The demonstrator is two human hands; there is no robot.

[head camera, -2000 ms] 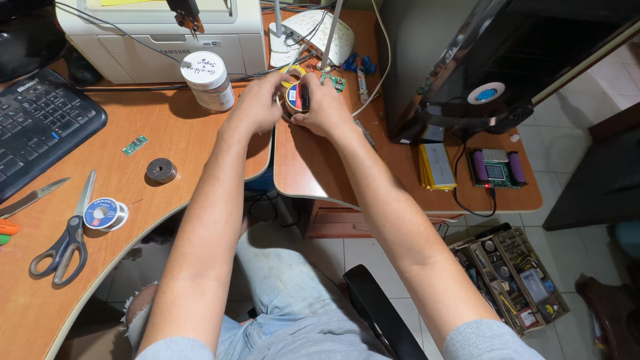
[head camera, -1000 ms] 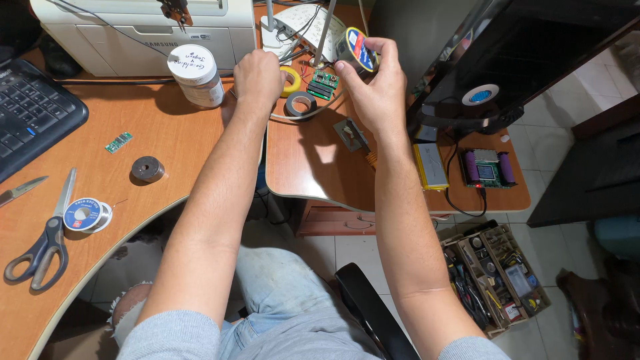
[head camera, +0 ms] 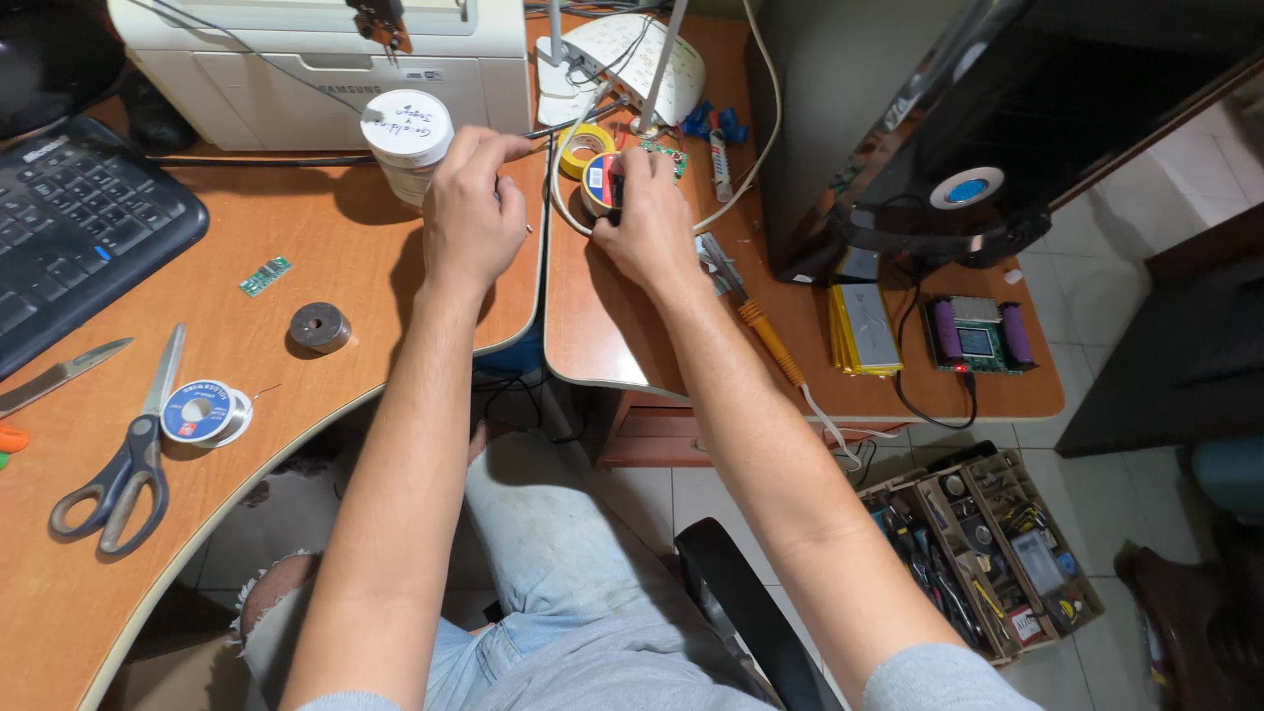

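My right hand [head camera: 647,217] grips a roll of tape with a red and blue label [head camera: 598,188], set down on the right desk over where a dark ring shows beside it. A yellow tape roll [head camera: 586,151] lies just behind it, and part of a green circuit board [head camera: 676,158] shows past my fingers. My left hand [head camera: 476,212] is raised beside a white-lidded jar [head camera: 408,138] that bears handwriting; a tiny tip shows near its fingers, and whether it holds something cannot be told. A soldering iron with an orange handle [head camera: 772,341] lies by my right forearm.
Scissors [head camera: 143,449], a solder wire spool [head camera: 202,413], a dark brown roll [head camera: 321,327], a small circuit board [head camera: 266,277], a knife [head camera: 64,377] and a keyboard [head camera: 79,227] lie left. Flat yellow-edged packs [head camera: 867,326] and a powered board [head camera: 978,334] sit right. A toolbox [head camera: 987,553] stands on the floor.
My right hand has lowered the labelled tape roll from mid-air to the desk beside the yellow roll. The black tape ring seen on the desk a second ago is now mostly hidden.
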